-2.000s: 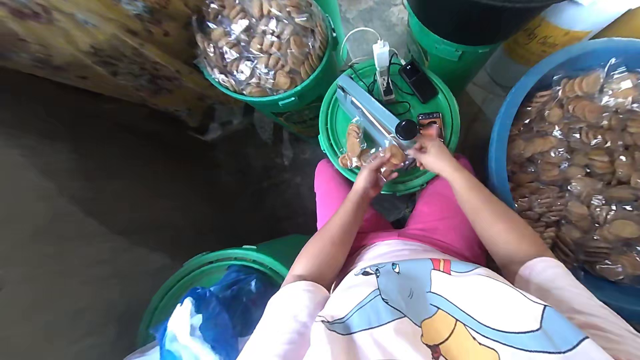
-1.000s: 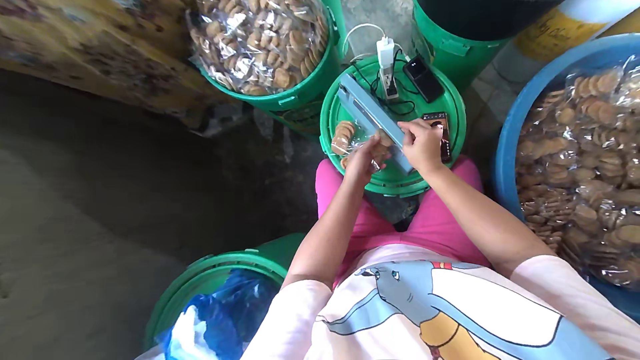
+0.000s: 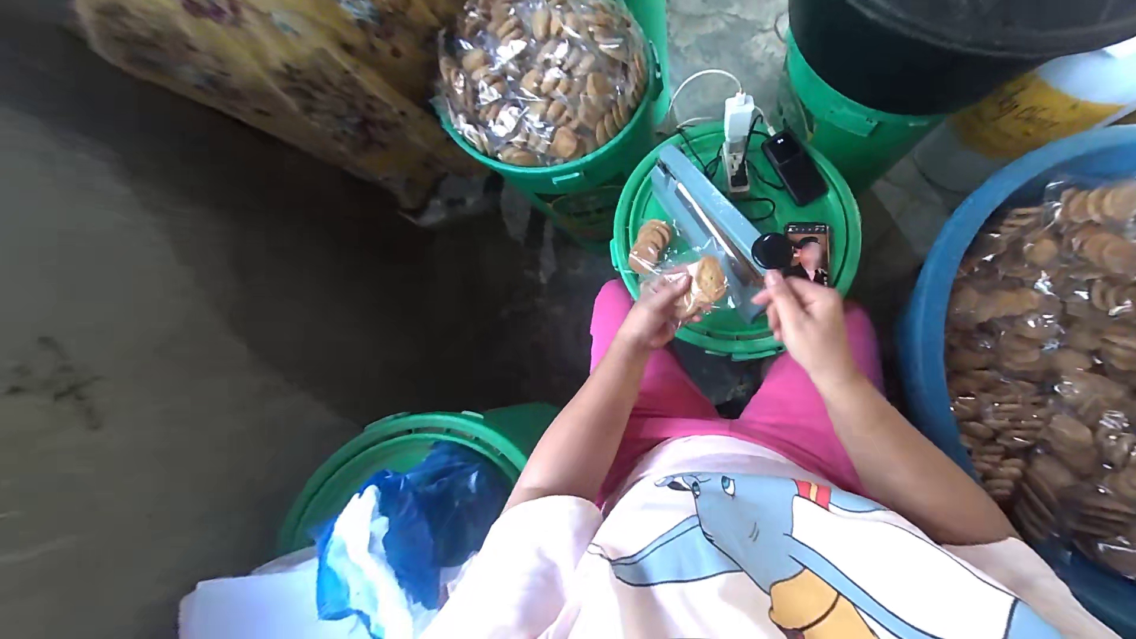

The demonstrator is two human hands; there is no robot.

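Observation:
My left hand (image 3: 661, 311) holds a clear plastic bag of round biscuits (image 3: 707, 282) at the near left side of a light blue impulse sealer (image 3: 706, 209). The sealer lies slantwise on a green bucket lid (image 3: 843, 266) between my knees. My right hand (image 3: 803, 319) is just below the black round knob (image 3: 772, 251) at the sealer's near end, fingers partly curled, with nothing visible in it; whether a fingertip touches the knob I cannot tell. Another clear pack of biscuits (image 3: 650, 246) lies left of the sealer.
A power strip (image 3: 736, 146) with cables, a black phone (image 3: 794, 167) and a phone with a lit screen (image 3: 809, 248) share the lid. Around stand a green bucket of bagged biscuits (image 3: 546, 84), a blue tub (image 3: 932, 293) of biscuit packs, and a green bucket with blue plastic (image 3: 399, 532).
One second ago my right hand was on the sealer's near end, covering the knob; it is now lower, and the knob shows. My left hand keeps the bag beside the sealer.

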